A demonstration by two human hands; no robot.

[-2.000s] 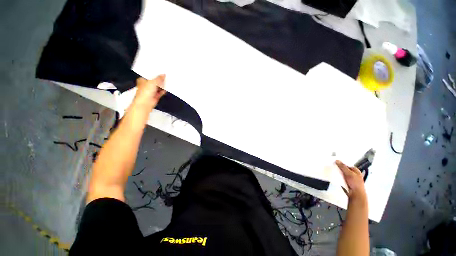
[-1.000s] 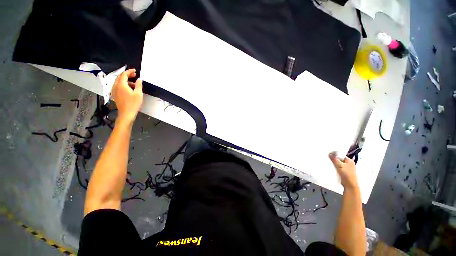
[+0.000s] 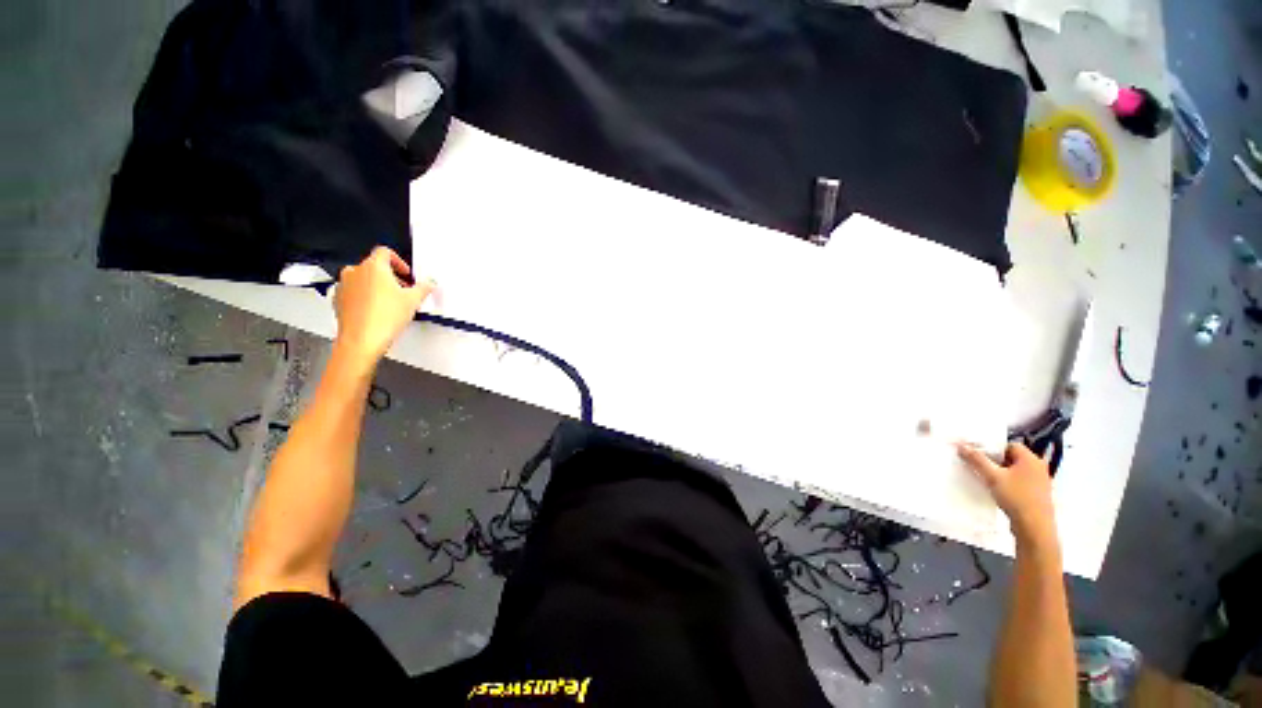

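Note:
A large white paper pattern (image 3: 692, 325) lies on the black garment body (image 3: 664, 97), with a thin curved strip of black showing along its near edge. My left hand (image 3: 374, 307) is at the pattern's left end, thumb and fingertips at its edge, beside the bunched black sleeve part (image 3: 249, 166). My right hand (image 3: 1017, 487) rests on the pattern's near right part, fingers apart. Shears (image 3: 1059, 408) lie just beyond it, blades pointing away; its fingertips are close to the black handles, and contact is unclear.
A small dark ribbed item (image 3: 825, 208) is on the black cloth at the pattern's far edge. A yellow tape roll (image 3: 1067, 161) and a pink and black item (image 3: 1135, 108) are at the table's (image 3: 1121, 277) far right. Black trimmings (image 3: 886, 581) litter the floor.
The pattern has shifted towards me over the cloth, so the black strip at its near edge is narrower. More black cloth and the dark ribbed item show beyond it. Both hands remain at the pattern.

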